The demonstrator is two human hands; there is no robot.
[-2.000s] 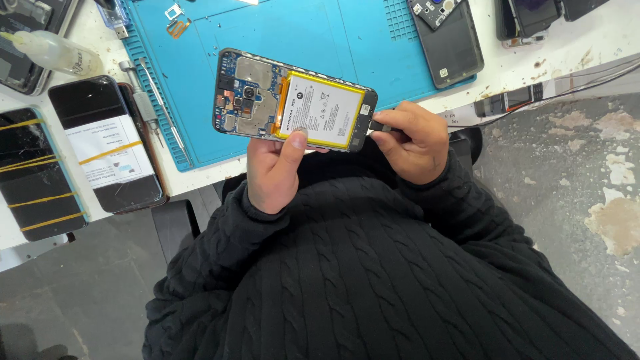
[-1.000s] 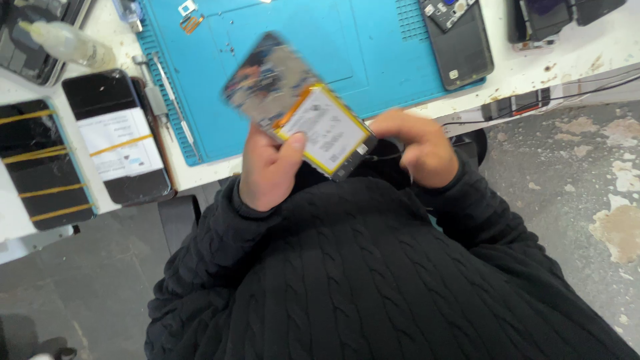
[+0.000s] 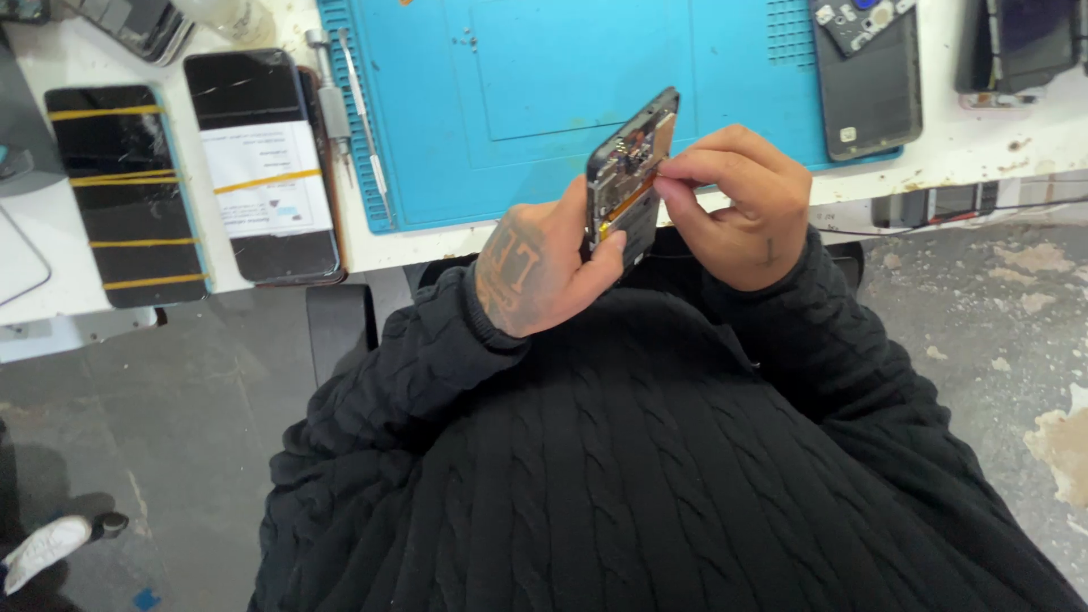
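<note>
My left hand grips an opened smartphone by its left edge, thumb over the lower part. The phone is steeply tilted, its inner side facing right, with circuitry toward the top and the battery below. An orange flex cable crosses between them. At the phone's right edge, level with this cable, the thumb and index fingertips of my right hand are pinched together; whether something small is between them cannot be told. Both hands are over the front edge of the bench, near the blue work mat.
Left of the mat lie a screwdriver, a thin metal tool, a phone with a paper and a phone with rubber bands. A bottle stands behind. Further phones lie at right.
The phone, earlier lying flatter with its battery facing up, is now turned steeply on edge. My right hand has moved from the phone's lower end up to its side near the flex cable.
</note>
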